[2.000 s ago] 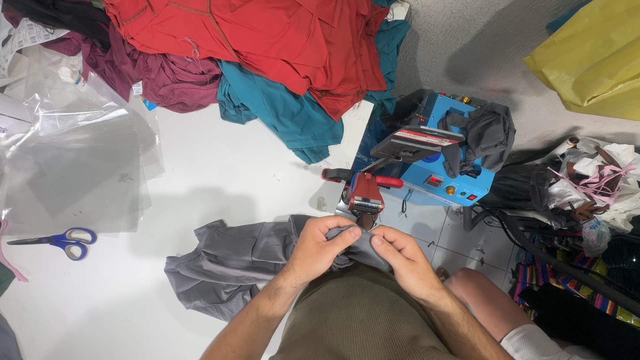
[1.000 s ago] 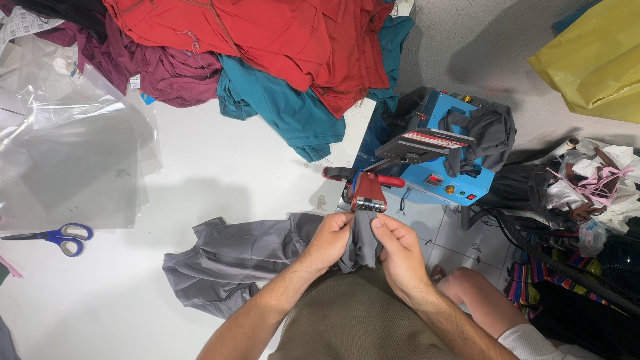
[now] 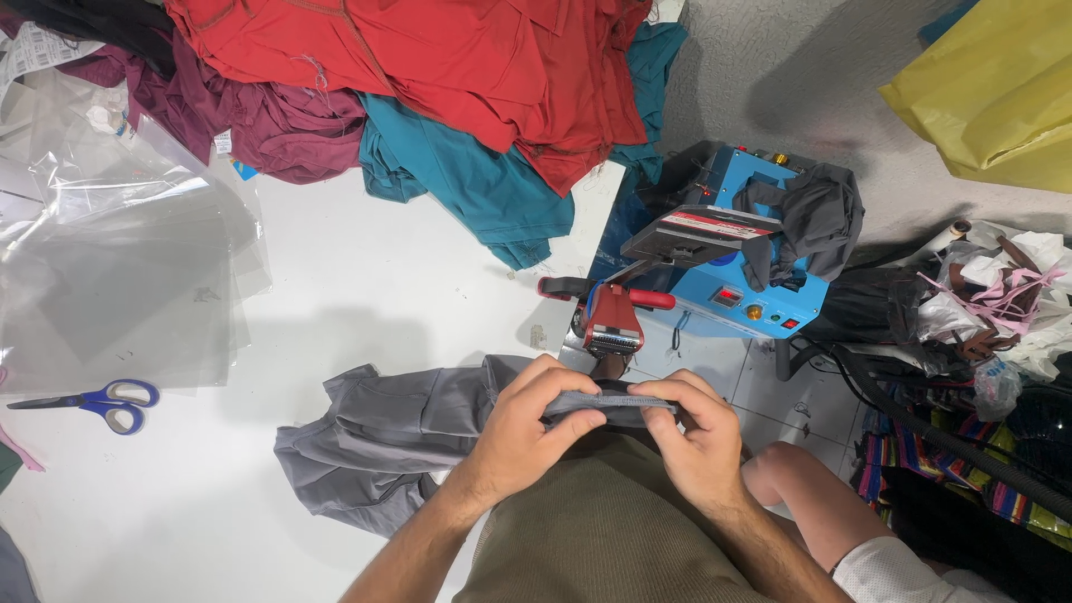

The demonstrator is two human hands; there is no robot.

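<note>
A grey fabric garment point(image 3: 402, 419) lies bunched on the white table point(image 3: 352, 318) and runs to the right into both hands. My left hand point(image 3: 536, 419) pinches its stitched edge between thumb and fingers. On the same edge, a little to the right, my right hand point(image 3: 691, 427) has a similar pinch, so a short seam stretches nearly level between them. Just beyond the hands, at the table's corner, a red tape dispenser point(image 3: 613, 322) with a toothed metal blade is fixed to a stand. The rest of the garment near my body is partly hidden by the hands.
Blue-handled scissors point(image 3: 117, 406) and clear plastic bags point(image 3: 126, 293) lie at left. Red point(image 3: 469, 67), teal point(image 3: 469, 184) and maroon garments point(image 3: 285, 134) are piled at the back. A blue machine point(image 3: 754, 293) with dark cloth stands beyond the dispenser, and a bag of scraps point(image 3: 988, 293) at right.
The hands held the grey cloth close below the tape dispenser one second ago. Now they are lower, nearer my body, with the stitched edge spread level between them.
</note>
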